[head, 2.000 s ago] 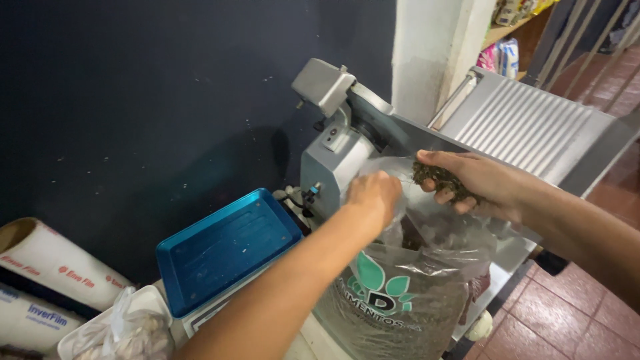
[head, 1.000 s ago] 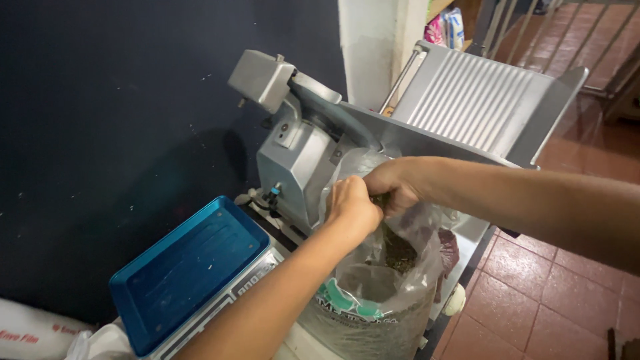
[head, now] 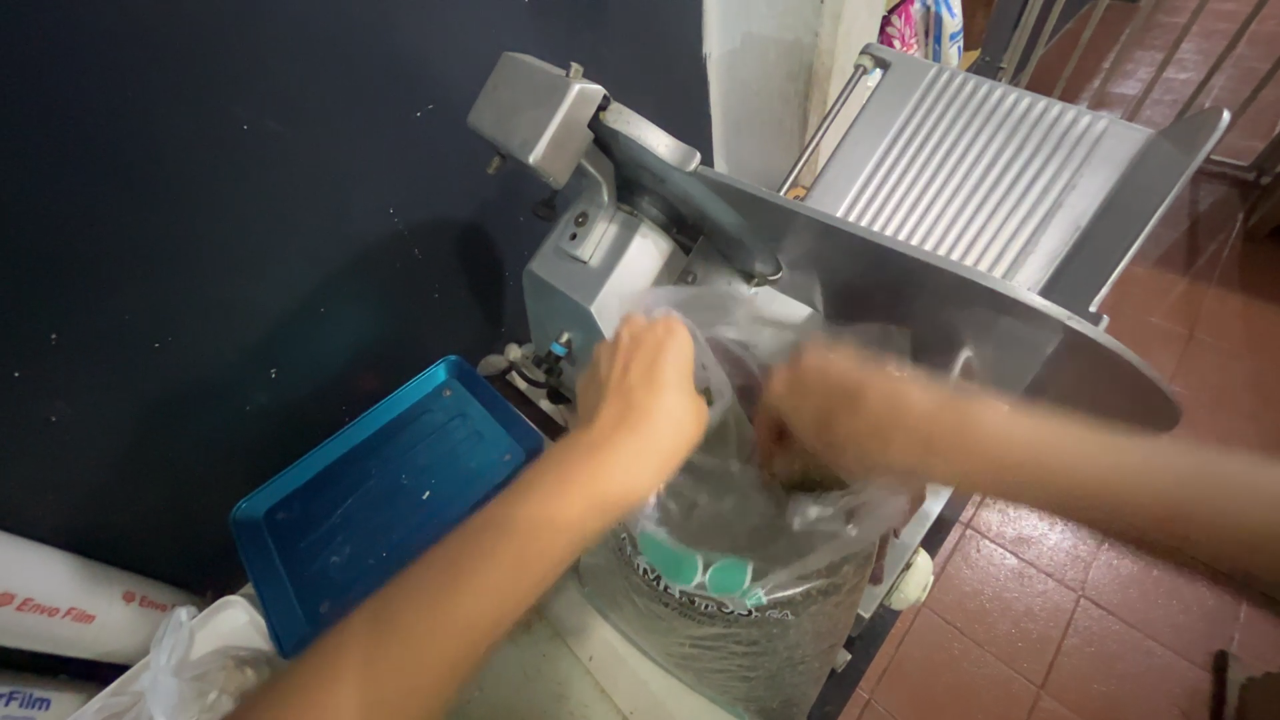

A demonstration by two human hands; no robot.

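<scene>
A large clear plastic bag point(head: 730, 600) of dark, dried plant-like material stands upright before a metal meat slicer point(head: 620, 260); it bears green printing and writing. My left hand point(head: 650, 385) is closed on the bag's rim at its left side. Inside the bag's mouth, toward the right, is my right hand point(head: 830, 415), blurred by motion. Some dark material shows below its fingers, but whether they grip it cannot be told.
A blue tray point(head: 390, 500) lies left of the bag, beside the dark wall. Film rolls point(head: 80, 600) and a white container point(head: 215, 640) with a tied plastic bag are at lower left. The slicer's ribbed carriage point(head: 980, 170) extends to the upper right, above a tiled floor.
My right hand held a clump of dried material above the bag two seconds ago, then came close to my left hand. Now it is apart from the left, lower in the bag's mouth.
</scene>
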